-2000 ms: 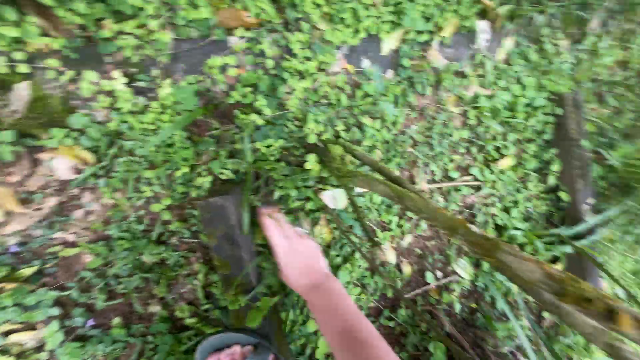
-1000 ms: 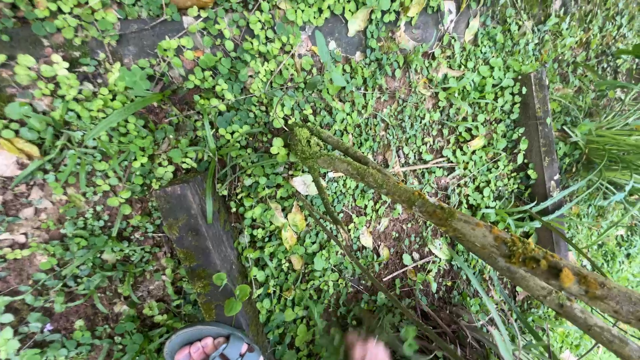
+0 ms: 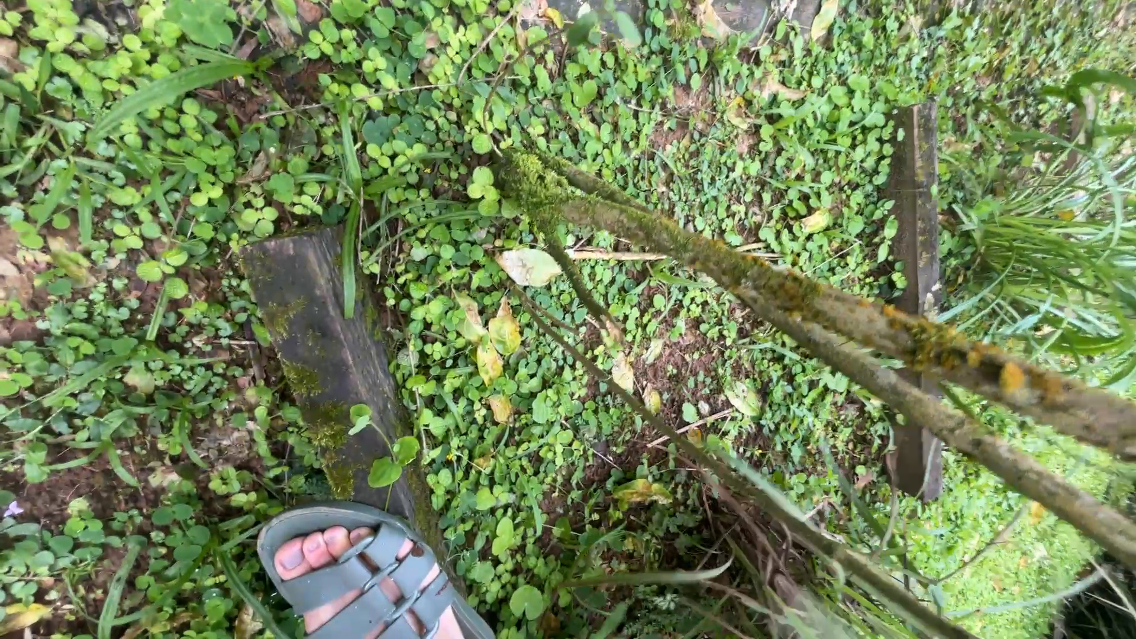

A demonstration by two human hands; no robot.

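Neither my left hand nor my right hand shows in the head view now. At the lower left, my foot in a grey strapped sandal (image 3: 373, 577) rests at the near end of a dark, mossy timber edging board (image 3: 328, 355). Mossy branches with orange lichen (image 3: 799, 297) rise from a moss-covered base (image 3: 532, 182) near the upper middle and slant to the lower right. A thinner stem (image 3: 674, 435) runs below them. Low clover-like plants (image 3: 550, 461) cover the ground around.
A second timber board (image 3: 916, 266) stands at the right, partly behind the branches. Long grass (image 3: 1047, 248) grows beyond it. Dark edging (image 3: 745, 13) crosses the top. Yellowed leaves (image 3: 503, 330) lie between the boards.
A bare hand and forearm reached over the timber board two seconds ago; one second ago only blurred fingertips showed at the bottom edge. Now no hand is in view. The sandal shows more fully.
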